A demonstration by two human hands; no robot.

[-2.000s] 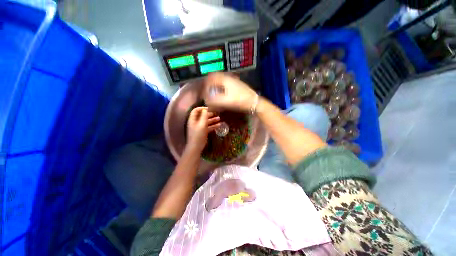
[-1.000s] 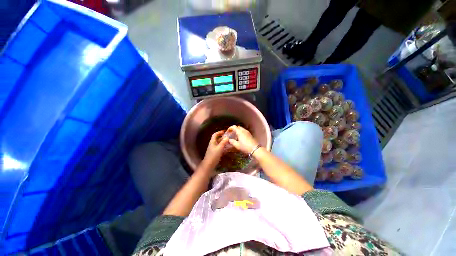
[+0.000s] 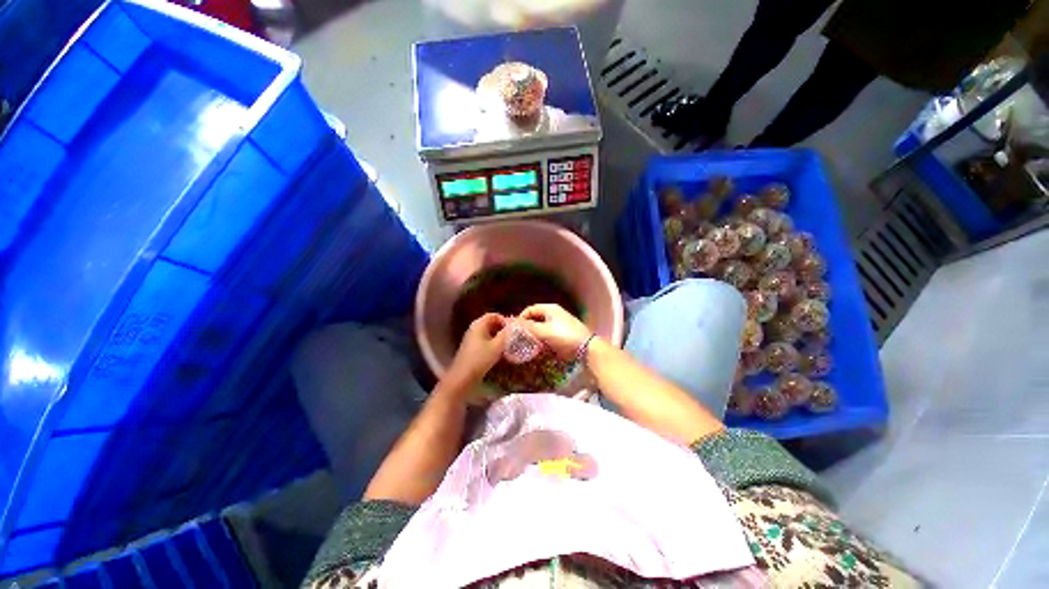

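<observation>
A pink basin (image 3: 433, 301) stands between the knees with a dark mass of multicoloured beads (image 3: 531, 376) in it. My left hand (image 3: 483, 345) and my right hand (image 3: 558, 330) are both bare and hold one small clear ball (image 3: 521, 342) between their fingers, over the basin. How full this ball is cannot be told. Beyond the basin stands a digital scale (image 3: 431, 121) with green displays. A speckled ball (image 3: 521, 94) sits on its blue-topped platform, with something whitish beside and under it.
A blue tray (image 3: 857, 345) of filled balls (image 3: 778, 282) is at the right, beside my knee. Tall stacked blue crates (image 3: 219, 247) rise at the left. Another person's dark legs (image 3: 765, 69) stand at the upper right, near floor grilles (image 3: 636, 78). A whitish tub (image 3: 518, 9) is at the top edge.
The view has dropped back from the earlier close, tilted angle. The hands, apart two seconds ago, are together on one ball, now slightly lower in the basin and more visible.
</observation>
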